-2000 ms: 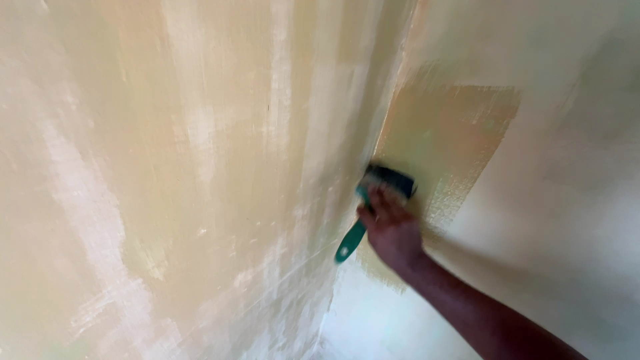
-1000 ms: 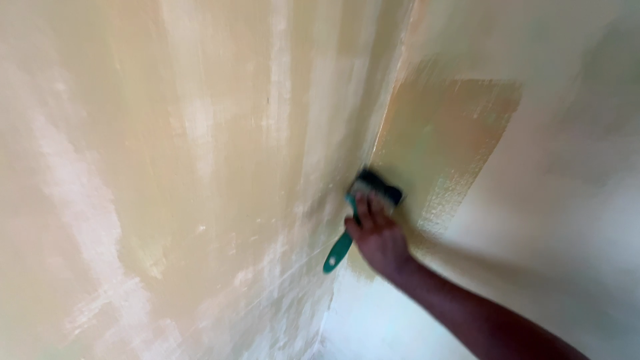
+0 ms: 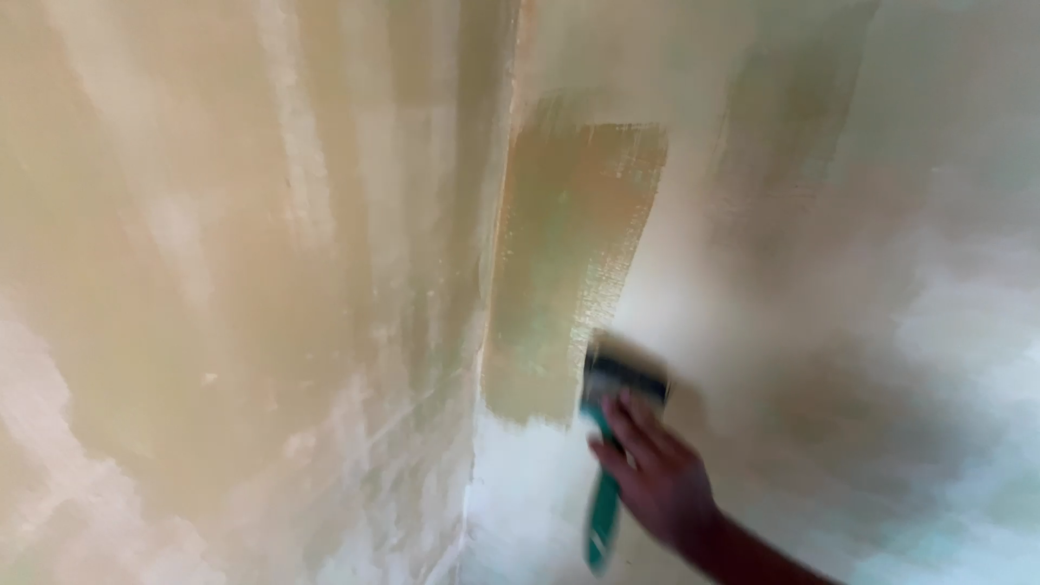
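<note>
My right hand (image 3: 658, 471) grips a wide flat paintbrush (image 3: 603, 496) with a green handle and dark bristles. Its handle points down and slightly left, and the bristle end is up, at the lower right edge of a tan painted patch (image 3: 569, 260). Motion blurs the brush, and whether the bristles touch the wall cannot be told. The patch lies on the right-hand wall (image 3: 812, 341), alongside the corner. My left hand is out of the frame.
A vertical wall corner (image 3: 489, 309) runs down the middle of the view. On its left, the other wall (image 3: 203, 341) bears streaky tan and pale bands. Darker smudges and shadows mark the right wall.
My right hand and the brush have moved right and down, away from the corner. The lower part of the tan patch, earlier behind the brush, now shows.
</note>
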